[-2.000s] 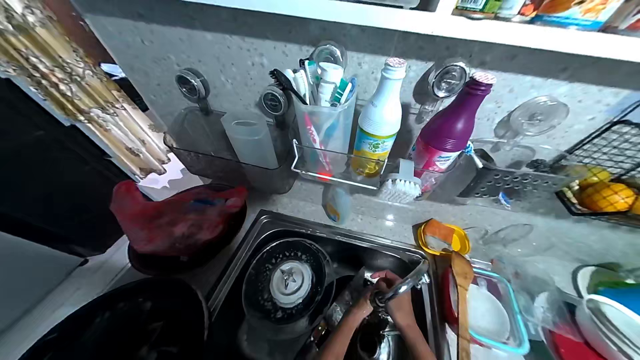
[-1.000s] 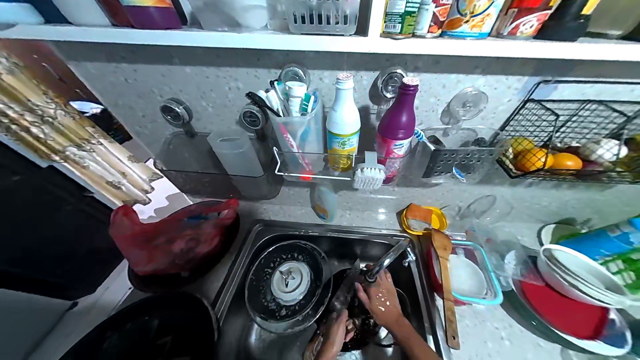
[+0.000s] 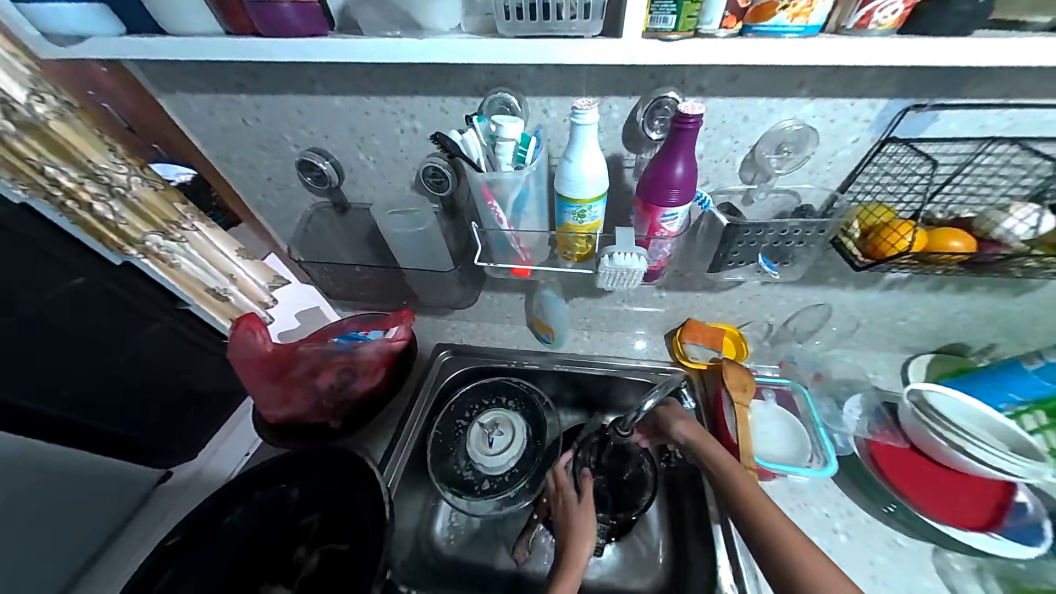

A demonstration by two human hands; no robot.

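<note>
Over the steel sink, my left hand grips the left rim of a dark round bowl or pot. My right hand is at the upper right of that vessel, partly behind the faucet spout; its fingers are mostly hidden, so its hold is unclear. The spout's end hangs over the vessel. To the left in the sink lies a round transparent lid or bowl with a white hub, wet with drops. A dark handle-like item is beside my left wrist.
A wooden spoon lies across a teal-rimmed container. A yellow dish holds an orange sponge. Stacked bowls are at right. A red plastic bag and a large black pan stand at left.
My hands have moved apart to opposite sides of the dark vessel, which now shows more plainly between them. The right hand has moved up toward the faucet's base since one second ago.
</note>
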